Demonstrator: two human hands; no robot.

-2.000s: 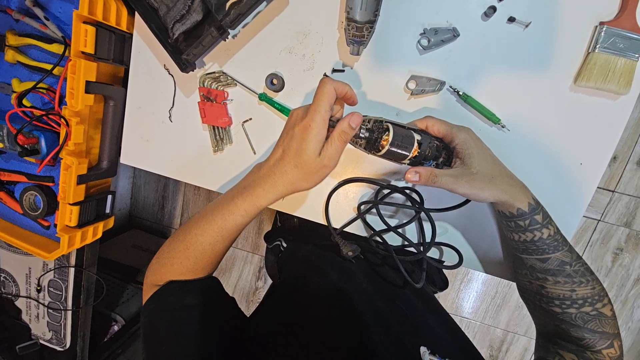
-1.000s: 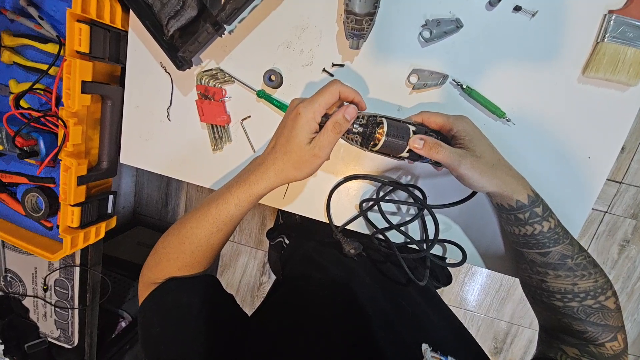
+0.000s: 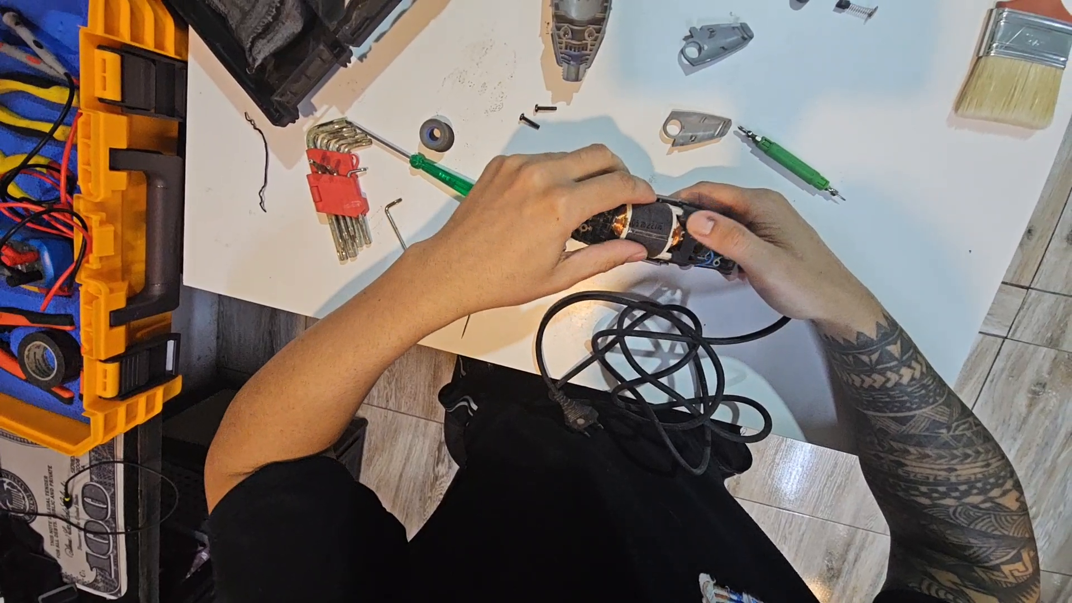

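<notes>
An opened rotary tool body with its copper-wound motor (image 3: 651,230) showing is held between both hands above the white table. My left hand (image 3: 548,222) grips its left end, fingers over the top and thumb along the lower side, hiding that end. Around the right end closes my right hand (image 3: 754,239), its thumb on the housing beside the windings. A black power cord (image 3: 670,335) runs from under my right hand into loose coils at the table's front edge, with its plug (image 3: 576,414) over my lap. Partly behind my left hand lies a green-handled screwdriver (image 3: 441,174).
On the table lie an empty grey housing half (image 3: 579,33), two grey plastic parts (image 3: 697,127), two black screws (image 3: 529,121), a dark ring (image 3: 436,134), a hex key set (image 3: 337,182), a green double-ended tool (image 3: 791,163) and a paintbrush (image 3: 1013,71). An orange toolbox (image 3: 126,75) stands left.
My left hand has moved right along the tool body, from its left end onto the area beside the windings. The right hand has stayed around the other end.
</notes>
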